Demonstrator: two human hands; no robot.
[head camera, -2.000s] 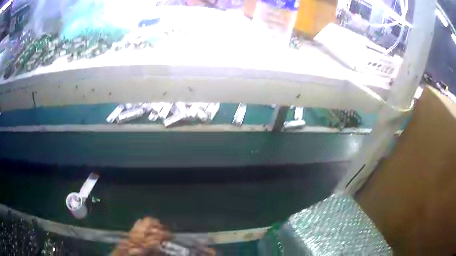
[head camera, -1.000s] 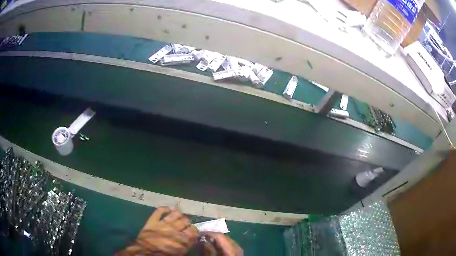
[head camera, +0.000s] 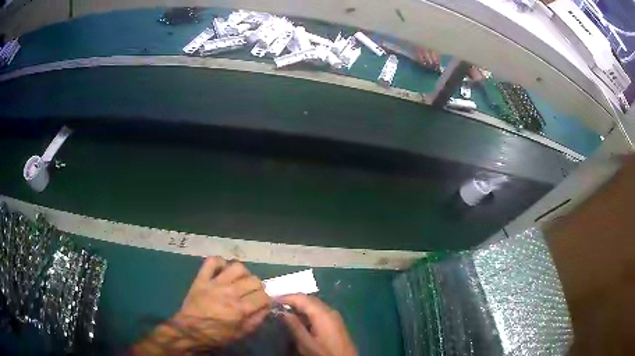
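Note:
My left hand (head camera: 226, 299) is closed around a white device housing at the bottom centre, above the green worktop. The flat white handle section (head camera: 292, 283) sticks out to the right from between my hands; the round head is hidden under my left hand. My right hand (head camera: 319, 328) is at the handle's near side, its fingertips at small shiny metal or wire bits (head camera: 280, 308) by the joint. Whether these bits are a circuit board I cannot tell.
A heap of circuit boards (head camera: 69, 292) lies left, a bubble-wrapped stack (head camera: 519, 295) right. The conveyor belt (head camera: 278, 181) carries two device housings, left (head camera: 36, 172) and right (head camera: 477, 190). Handle covers (head camera: 278, 35) lie on the far shelf, with another person's hand (head camera: 426, 57) nearby.
The view has tilted down and turned, bringing my hands more fully into view. Another person's hands have appeared beyond the belt. The right housing has come into view since the earliest frame.

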